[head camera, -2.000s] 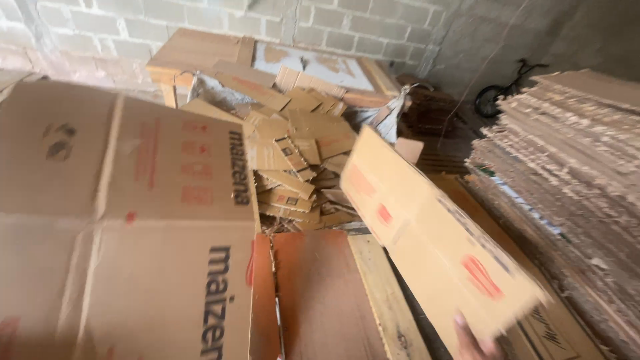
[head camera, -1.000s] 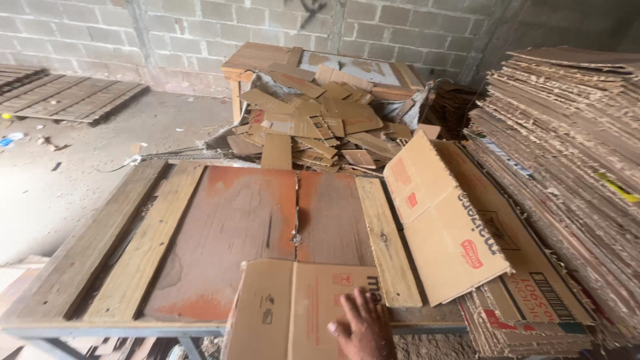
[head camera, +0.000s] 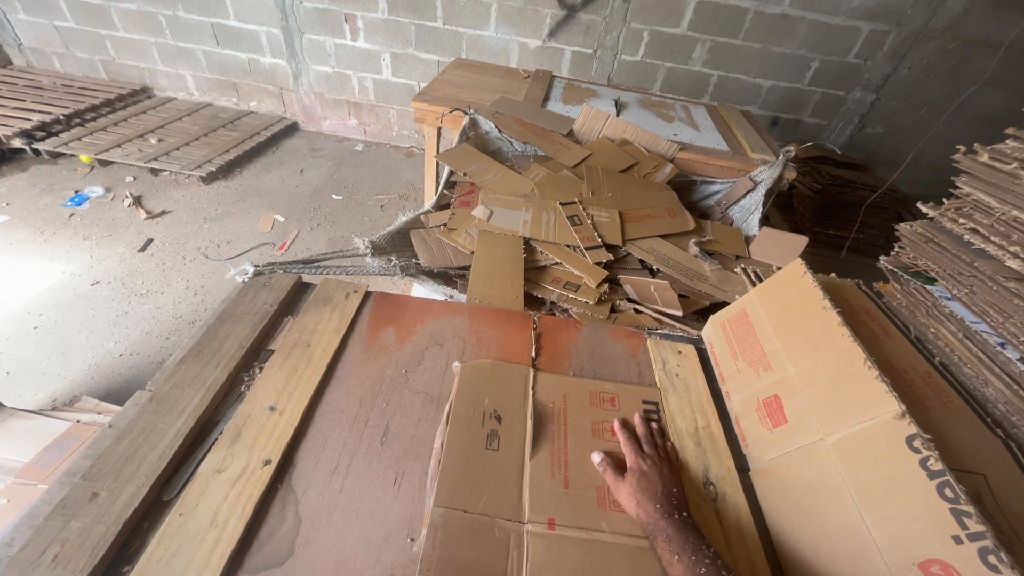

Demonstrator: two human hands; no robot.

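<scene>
A flattened cardboard sheet [head camera: 488, 448] with red and black print lies on the reddish wooden board of the worktable [head camera: 352, 432]. My right hand [head camera: 644, 472] rests on the sheet's right part, palm down with the fingers spread, and grips nothing. Sawdust-like specks cover the wrist. To the right of that hand, beyond a pale wooden plank [head camera: 696, 424], another printed cardboard sheet [head camera: 808, 408] leans at a tilt on more flat cardboard. My left hand is out of the picture.
Behind the table, cardboard offcuts [head camera: 560, 208] heap up in an open woven sack [head camera: 744, 200]. A second wooden table [head camera: 472, 84] stands by the block wall. Wooden pallets [head camera: 168, 132] lie at the back left. A tall stack of flattened cardboard [head camera: 968, 264] rises at the right.
Two seconds ago a large printed sheet filled the left side; a smaller part of cardboard now lies on the board. My right hand has come onto it. The view has shifted.
</scene>
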